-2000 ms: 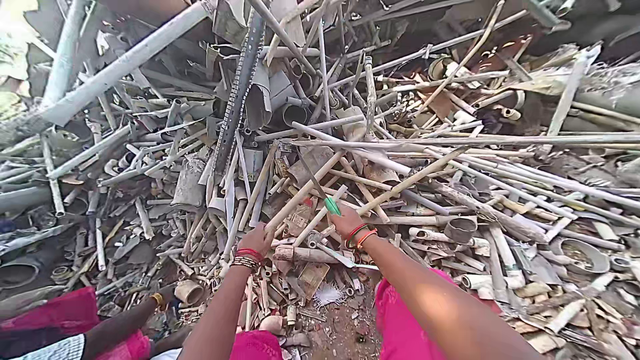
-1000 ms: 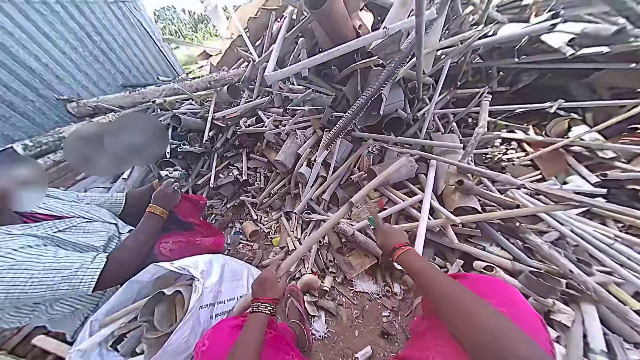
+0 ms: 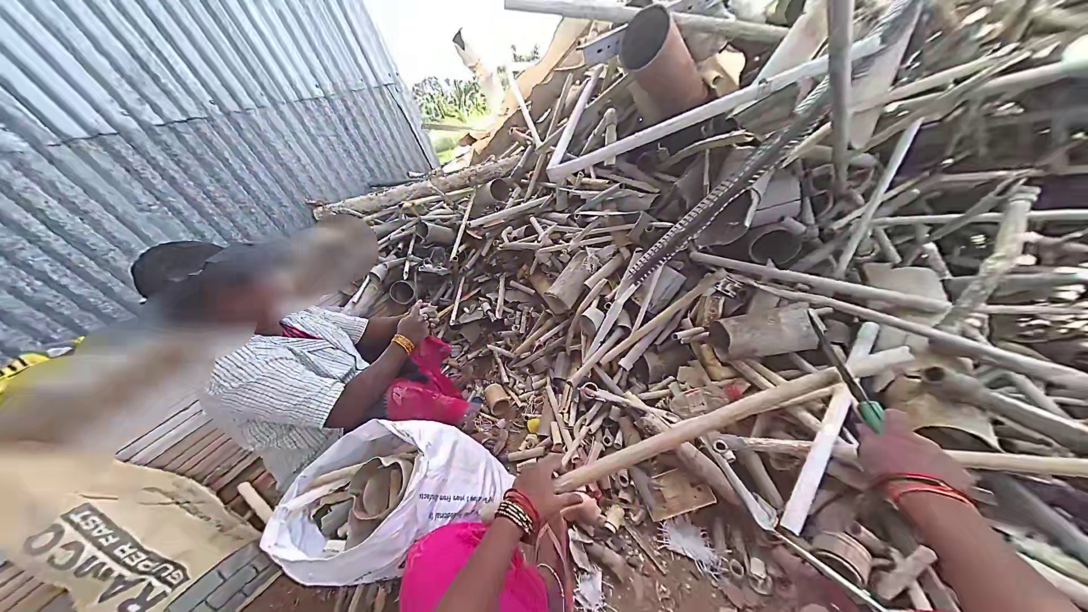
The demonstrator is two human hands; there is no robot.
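My left hand [image 3: 544, 497], with bangles at the wrist, grips the lower end of a long pale pipe [image 3: 722, 418] that slants up to the right across the scrap heap. My right hand [image 3: 905, 450] is closed on the green handle [image 3: 871, 415] of a tool with a long, narrow, dark blade [image 3: 833, 353]. The blade points up and to the left, near the far part of the pipe; whether the two touch, I cannot tell. A white woven sack [image 3: 459, 476] holding pipe pieces stands open to the left of my left hand.
The heap of pipes [image 3: 765, 331] fills the middle and right. At left a person in a striped shirt [image 3: 280, 365] sits by the heap, hands together. Behind rises a corrugated metal wall [image 3: 212, 144]. A brown printed sack [image 3: 127, 527] lies at lower left.
The view has swung left, bringing in the wall and the seated person. Since one second ago, my right hand and the tool have moved outward to the right, away from my left hand.
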